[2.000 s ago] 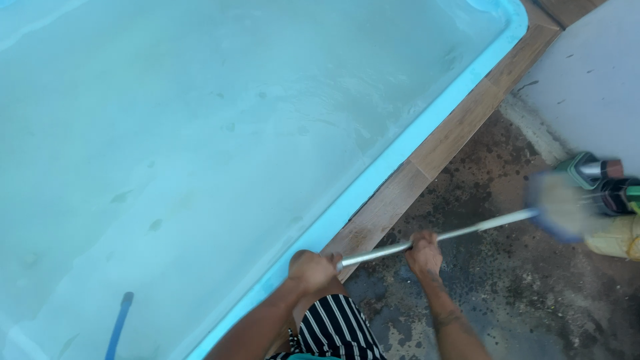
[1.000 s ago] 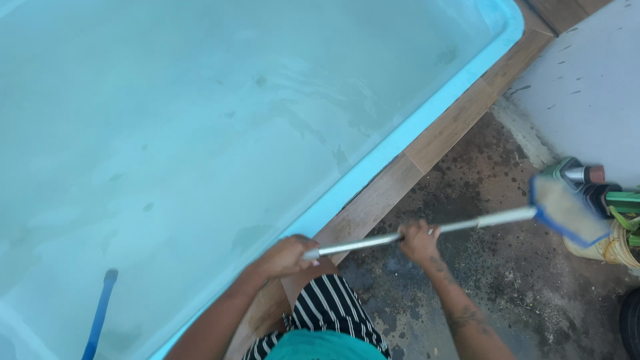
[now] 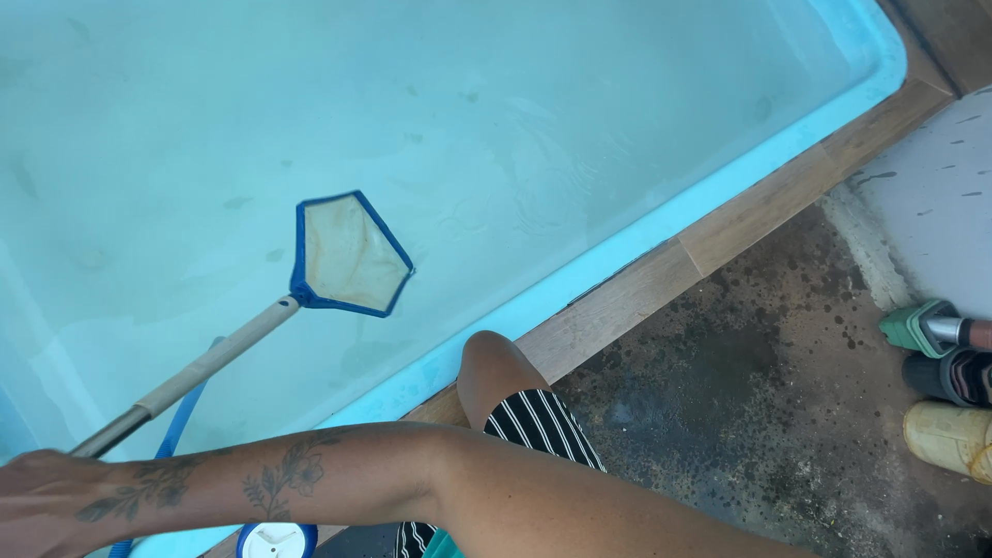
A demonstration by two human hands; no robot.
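Note:
My right arm reaches across the bottom of the view to the left. My right hand (image 3: 39,496), partly cut off at the left edge, is closed on the metal pole of a pool skimmer net (image 3: 353,256). The net has a blue five-sided frame and pale, stained mesh, and is over the water of the light-blue pool (image 3: 620,256), level with its left middle part. A pale sleeve (image 3: 221,356) joins the pole to the frame. My left hand is out of view.
A blue hose (image 3: 182,415) runs into the water behind the pole. A blue and white round object (image 3: 277,540) lies near the pool rim. Wood-look tiles (image 3: 620,310) border the pool. Wet concrete (image 3: 697,403) and several containers, one green (image 3: 914,329), are on the right.
The skimmer net has swung from above the concrete at the right to over the pool at the left. My right arm now crosses my body, and my left hand has left the view.

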